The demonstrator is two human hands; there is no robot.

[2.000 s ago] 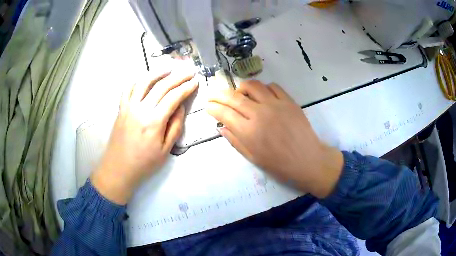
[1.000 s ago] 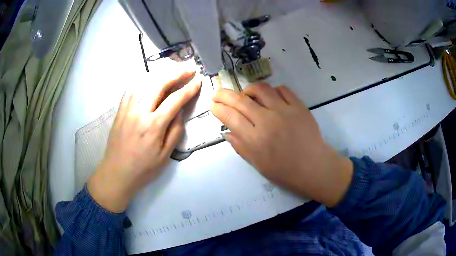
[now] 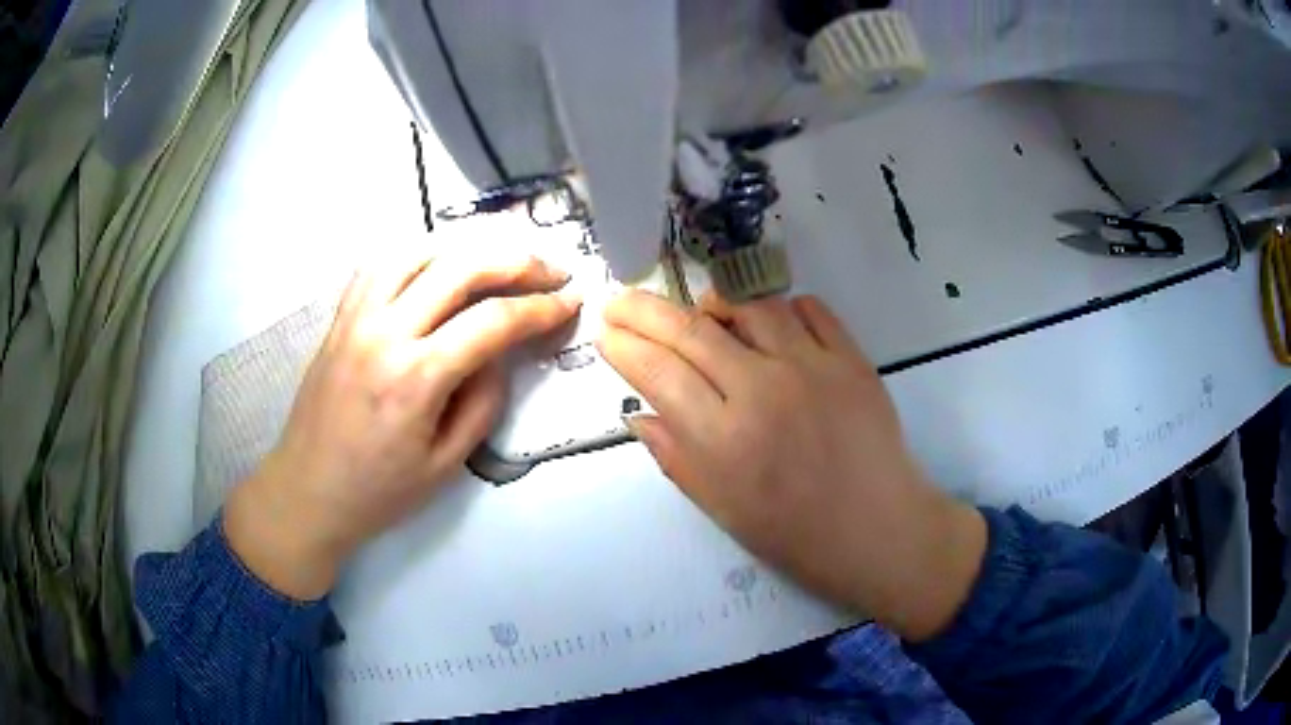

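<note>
A pale grey-beige cut piece [image 3: 255, 404] lies on the white machine table, partly under my left hand [image 3: 411, 383]. Its part near the needle is washed out by the lamp glare. My left hand lies palm down, fingertips just left of the presser foot area. My right hand [image 3: 772, 425] lies palm down just right of it, fingers bent and close together, thumb tucked under. The sewing machine head [image 3: 609, 128] stands over my fingertips and hides the needle. What lies under my right fingertips cannot be made out.
Olive-green garment parts [image 3: 85, 354] hang in a long heap at the left. Thread snips [image 3: 1126, 235] lie on the machine bed at the right. Yellow-orange scissor handles [image 3: 1277, 298] show at the right rim. A ruler scale [image 3: 595, 637] runs along the table's front edge.
The view has shifted, so the machine head looks larger and lower. Both hands stay beside the presser foot with only slight finger movement. The pale piece remains under my left hand.
</note>
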